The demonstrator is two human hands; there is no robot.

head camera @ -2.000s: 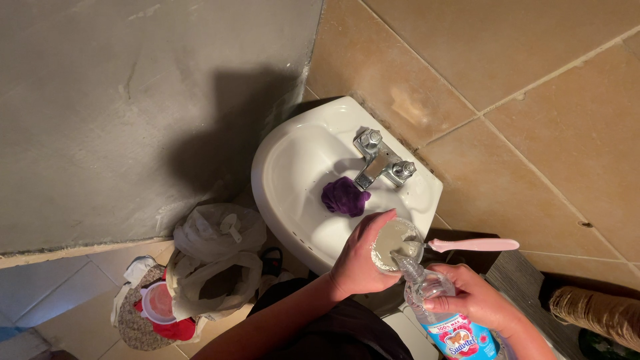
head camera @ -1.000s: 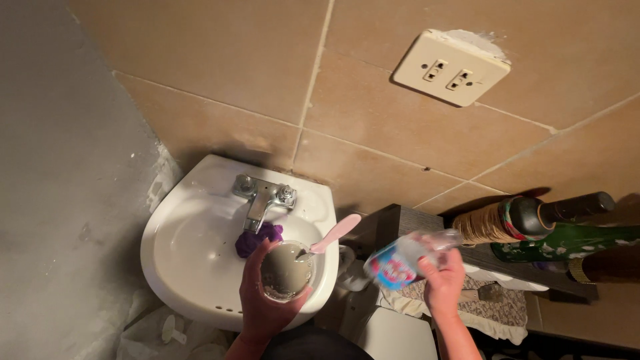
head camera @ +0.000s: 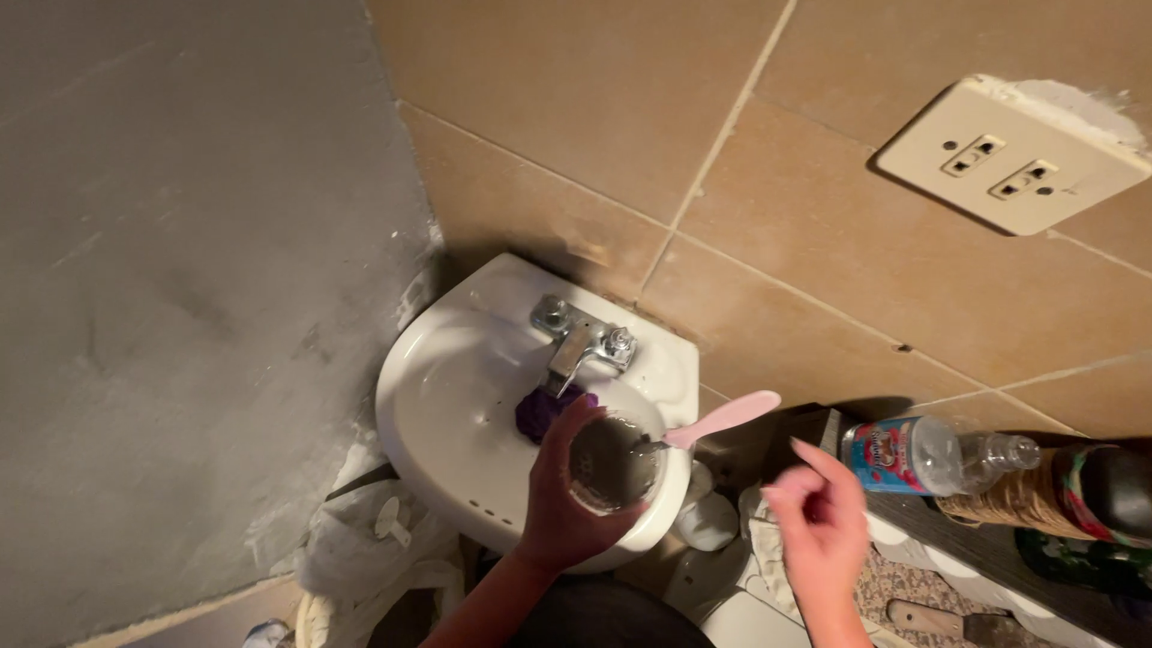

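Note:
My left hand (head camera: 571,495) is wrapped around a clear cup (head camera: 615,462) of greyish liquid, held over the right side of the white sink (head camera: 441,432). A utensil with a pink handle (head camera: 727,418) leans in the cup, its handle pointing up and right. Behind the cup, a purple cloth or scrunched item (head camera: 543,412) lies in the basin under the metal faucet (head camera: 580,342). To the right, my right hand (head camera: 821,517) is empty, fingers loosely curled. Beyond it, a clear plastic bottle with a blue and red label (head camera: 900,454) is on the dark shelf.
A twine-wrapped bottle (head camera: 1017,495) and a green bottle (head camera: 1071,558) are at the right on the shelf (head camera: 972,558). A trowel or scraper (head camera: 945,621) lies below. A bag-lined bin (head camera: 378,558) stands lower left. An electrical outlet (head camera: 1012,157) is on the tiled wall.
My right hand has let go of the labelled bottle, which it held in both earlier frames; the bottle is now on the shelf. My left hand still holds the cup. The view has shifted.

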